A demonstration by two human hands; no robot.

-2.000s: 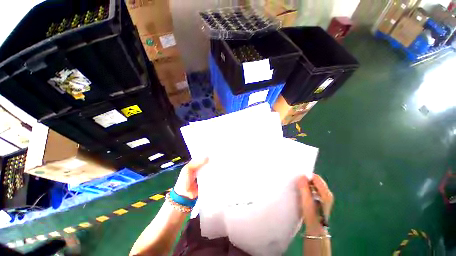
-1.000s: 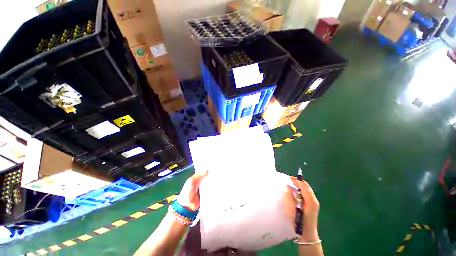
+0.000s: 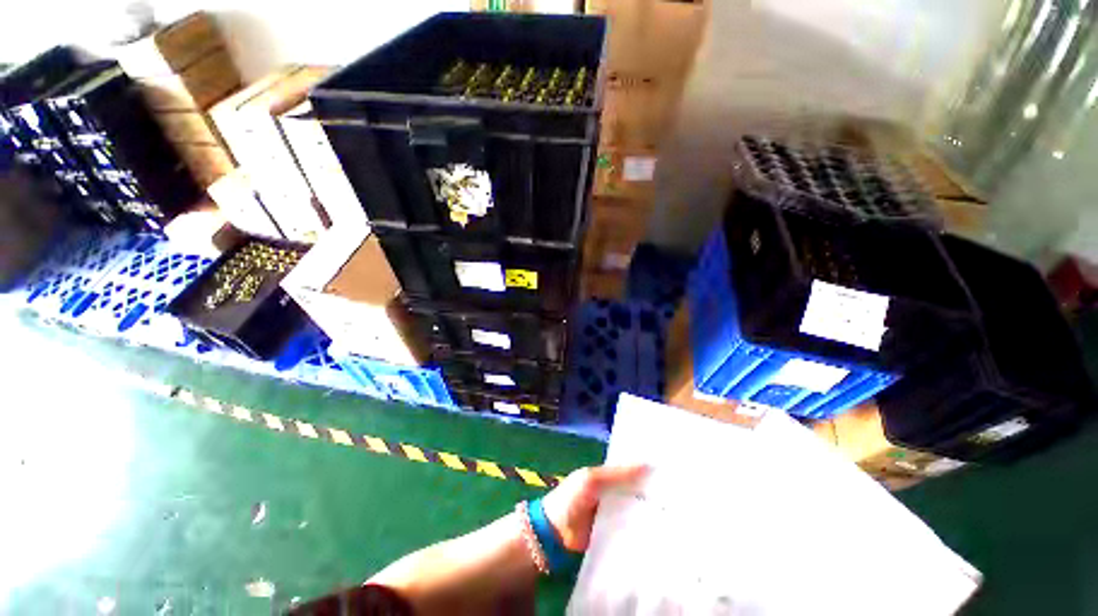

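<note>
The paper sheets (image 3: 747,517) are at the bottom right of centre, white and overexposed, with faint marks. My left hand (image 3: 588,503), with a teal band and a beaded bracelet at the wrist, grips their left edge. My right hand and the pen are not in view. The sheets' lower edge is cut off by the frame. Beyond the sheets, an open black tote (image 3: 506,181) with yellow-and-black parts inside tops a stack of black totes.
A clear blister tray (image 3: 837,178) rests on an open black tote with a white label (image 3: 845,315), above a blue crate (image 3: 771,373). Another black tote (image 3: 1011,349) stands right. Cartons (image 3: 361,301), a low tote (image 3: 247,295) and blue pallets (image 3: 96,283) are left, behind striped tape (image 3: 415,452).
The view has swung left, so the tote stack now stands near the centre and more cartons show at left. The sheets sit lower right. My right hand and the pen have left the view.
</note>
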